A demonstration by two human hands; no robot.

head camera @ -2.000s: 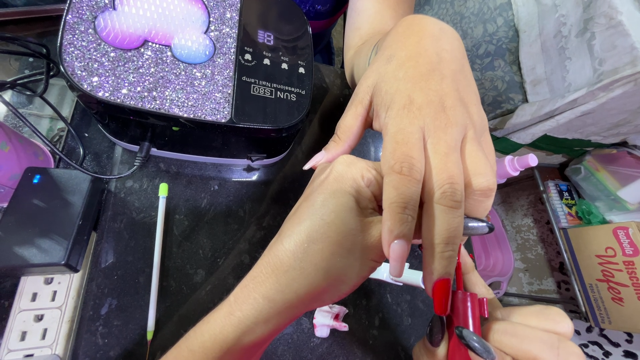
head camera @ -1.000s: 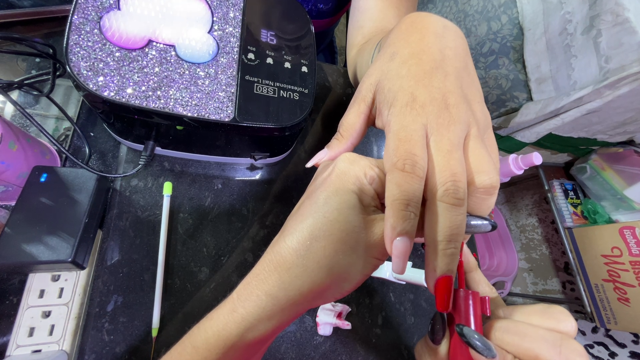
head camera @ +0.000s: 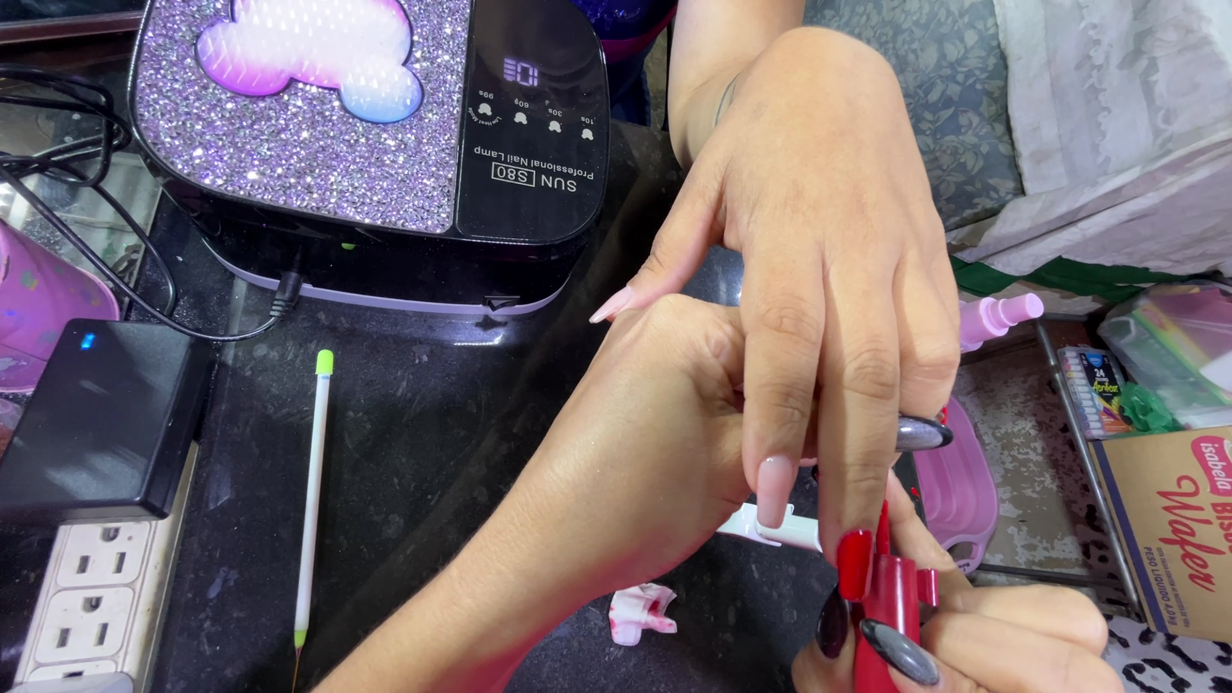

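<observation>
My left hand (head camera: pixel 664 414) comes from the bottom left. Its fingers pass under another person's hand (head camera: pixel 818 231), which reaches down from the top, and it holds that hand's fingers; the hold is mostly hidden. One dark silver nail shows past them. My right hand (head camera: pixel 1011 626), at the bottom right, grips a red nail polish tool (head camera: pixel 887 611) with a thin red tip. That tip is beside the red-painted nail (head camera: pixel 854 566) of the other person's finger; contact cannot be told. A neighbouring nail (head camera: pixel 774 489) is pale pink.
A glittery nail lamp (head camera: pixel 534 217) stands at the upper left, beside a black power adapter (head camera: pixel 101 423) and a power strip (head camera: pixel 87 606). A thin brush (head camera: pixel 313 500) and a red-stained crumpled wipe (head camera: pixel 640 613) lie on the dark tabletop. A pink basket (head camera: pixel 962 472) and a cardboard box (head camera: pixel 1169 529) are right.
</observation>
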